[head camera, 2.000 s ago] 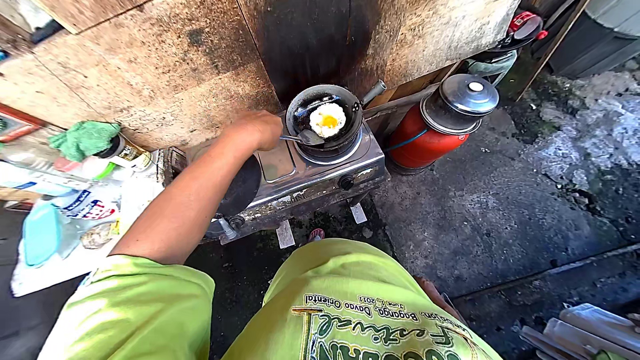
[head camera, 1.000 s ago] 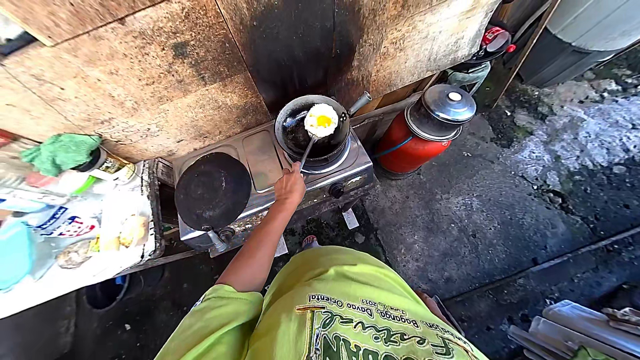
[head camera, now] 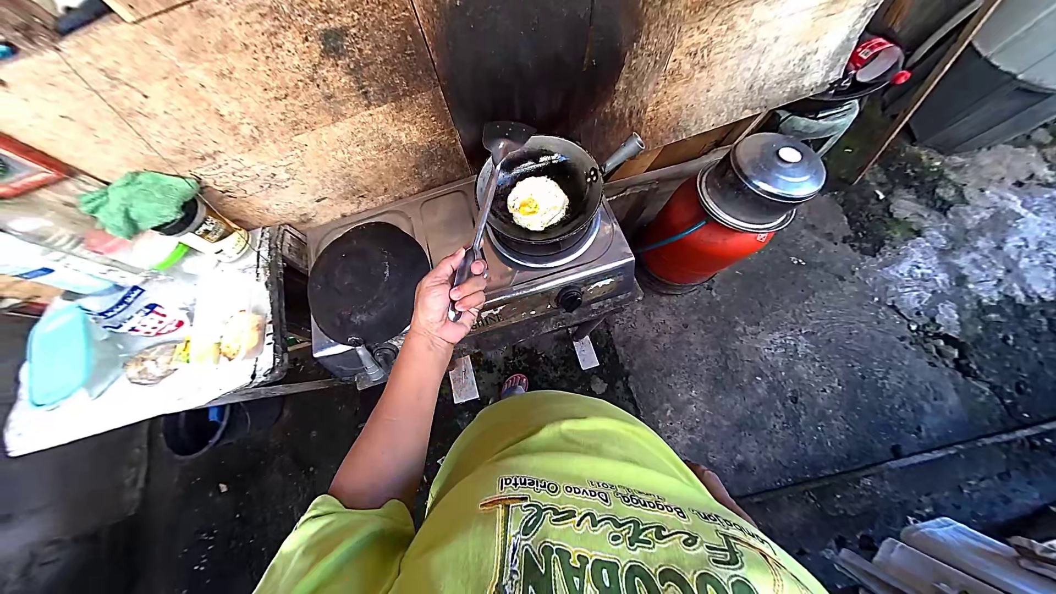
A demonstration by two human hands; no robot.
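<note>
My left hand [head camera: 450, 299] is closed around the handle of a metal turner [head camera: 487, 198]. The turner's dark blade rests at or just over the back left rim of a small black frying pan [head camera: 583, 198]; whether it touches is unclear. A fried egg [head camera: 537, 203], whitish with a patch of yellow, lies inside the pan. That pan sits on the right burner of a two-burner gas stove [head camera: 528, 307], its handle pointing up and right. A black flat pan [head camera: 368, 282] is on the left burner. My right hand is out of view; only a bit of skin shows beside the shirt.
Right of the stove stands a red container [head camera: 697, 239] with a lidded metal pot [head camera: 778, 167] on top. A side table [head camera: 190, 388] at left holds plastic bags, a teal-lidded container [head camera: 59, 355], a jar and a green cloth [head camera: 139, 203]. A wooden wall [head camera: 346, 107] rises behind.
A second ago the egg was on the turner above the pan, its yolk showing whole. It now lies in the pan with less yolk visible, and the turner blade has moved to the back left rim.
</note>
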